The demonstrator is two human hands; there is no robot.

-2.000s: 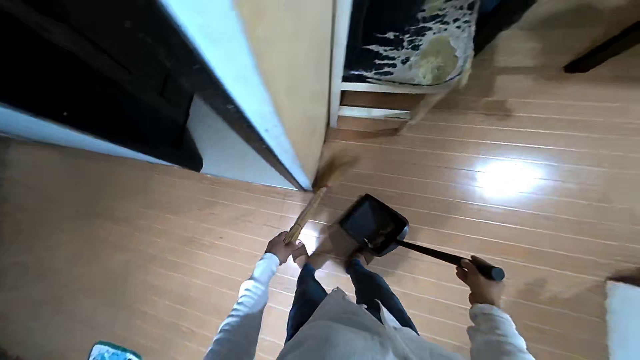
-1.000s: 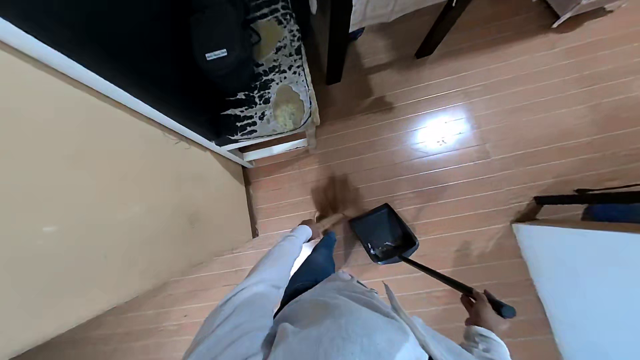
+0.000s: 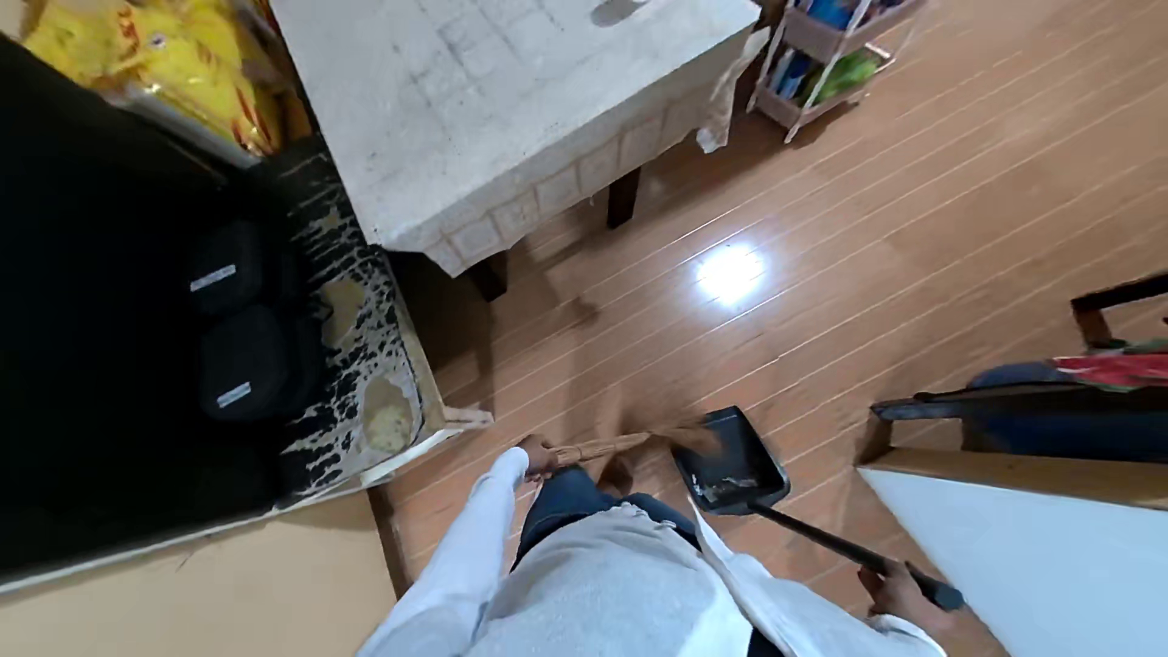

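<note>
My left hand (image 3: 538,455) is closed around the handle of a straw hand broom (image 3: 602,448). The broom's bristles, blurred, reach over the left side of a black long-handled dustpan (image 3: 733,464) on the wood-plank floor. Some pale debris lies in the pan. At the lower right, my right hand (image 3: 899,591) grips the end of the dustpan's long handle, which slants up and left to the pan. Both hands are apart, one on each side of my body.
A table with a pale cloth (image 3: 547,109) stands ahead. Black cases (image 3: 246,356) sit on a worn patterned surface (image 3: 388,415) at left. A rolling cart (image 3: 821,73) is at upper right, a white panel (image 3: 1040,547) at lower right.
The broom's bristles were beside the dustpan one second ago and now reach over it. The view has moved strongly, bringing the clothed table and cart in. Both hands keep their hold.
</note>
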